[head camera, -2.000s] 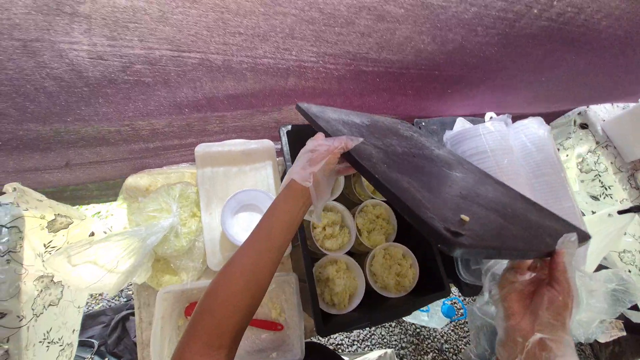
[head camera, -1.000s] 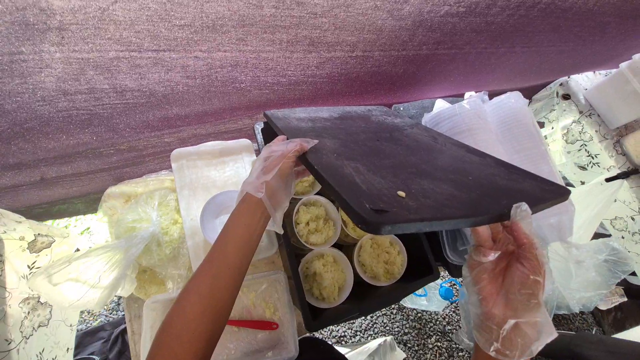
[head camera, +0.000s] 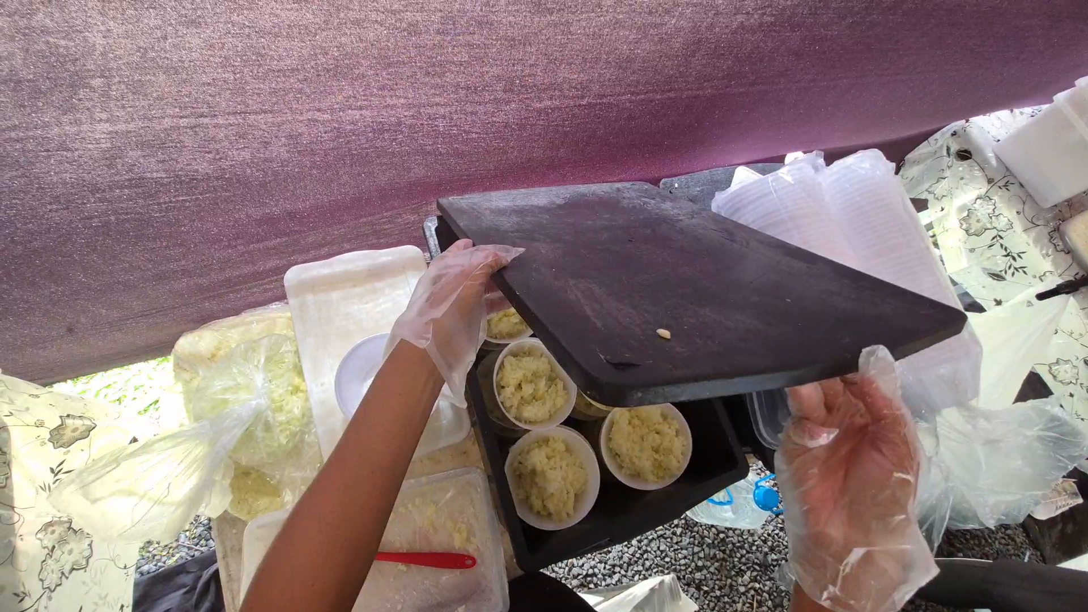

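A thick black lid (head camera: pixel 680 280) lies tilted over a black insulated box (head camera: pixel 629 527), covering much of its opening. My left hand (head camera: pixel 450 297), in a clear plastic glove, grips the lid's left edge. My right hand (head camera: pixel 850 476), also gloved, has its palm turned up and its fingertips under the lid's near right corner. Inside the box stand several white cups of a pale yellow, shredded or grainy food, among them a front left cup (head camera: pixel 552 478) and a front right cup (head camera: pixel 646 446). More cups are partly hidden under the lid. A small pale crumb (head camera: pixel 663 334) sits on the lid.
Left of the box are a white tray (head camera: pixel 340 289), a white bowl (head camera: pixel 357 370), a bag of pale yellow food (head camera: pixel 272 399) and a plastic tub (head camera: pixel 459 510) with a red-handled utensil (head camera: pixel 433 560). Stacked clear containers (head camera: pixel 833 212) stand behind on the right. Gravel (head camera: pixel 722 552) shows below.
The lid has come down flatter over the box and covers more of the back cups. My left hand has moved toward the lid's left edge, and my right hand remains by its near right corner.
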